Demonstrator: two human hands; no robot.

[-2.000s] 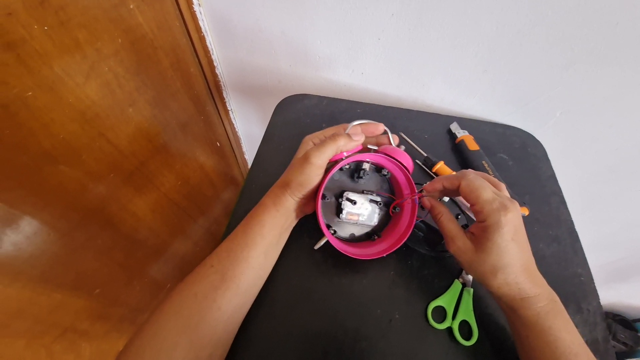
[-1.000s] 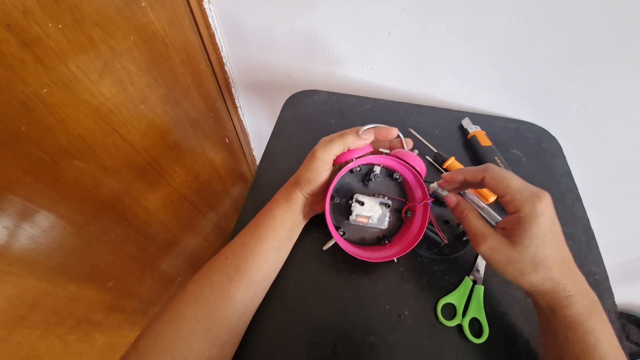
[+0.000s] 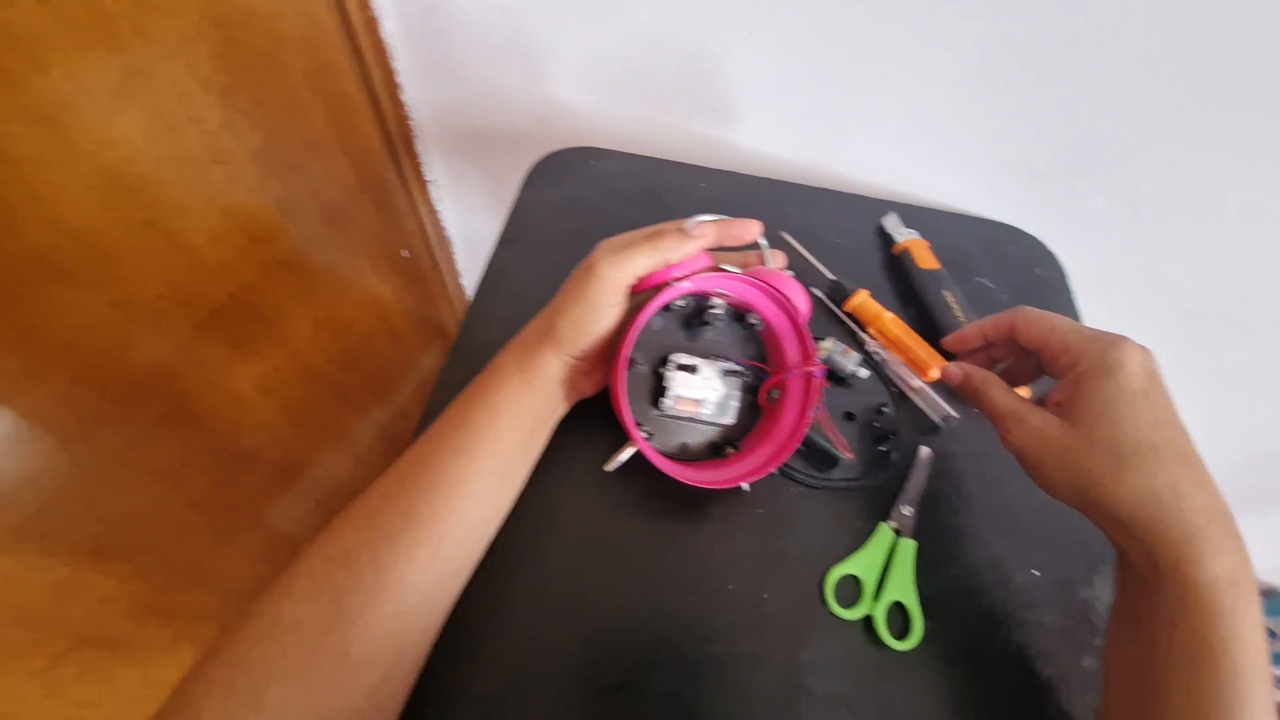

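Note:
My left hand [image 3: 640, 290] grips the pink twin-bell alarm clock [image 3: 795, 420] at its bells and upper left side. The back is off, and inside the case sits a clear-and-white clock movement [image 3: 702, 388]. Thin red wires run over the right rim, beside a small metal motor [image 3: 842, 357]. My right hand [image 3: 1060, 400] is at the handle end of an orange screwdriver [image 3: 895, 335], thumb and forefinger near its tip; whether they grip it is unclear. A second screwdriver with a clear handle [image 3: 915, 385] lies alongside, over a round black cover [image 3: 865, 440].
Green-handled scissors [image 3: 900, 575] lie right of the clock, blades pointing away from me. A black-and-orange utility knife [image 3: 930, 275] lies near the far right of the black table [image 3: 600, 600]. Behind stands a white wall [image 3: 800, 90]; at left is a wooden door or panel [image 3: 200, 250].
My right hand has left the wires and small metal part beside the clock's rim and moved right to the orange screwdriver's handle. My left hand still holds the clock.

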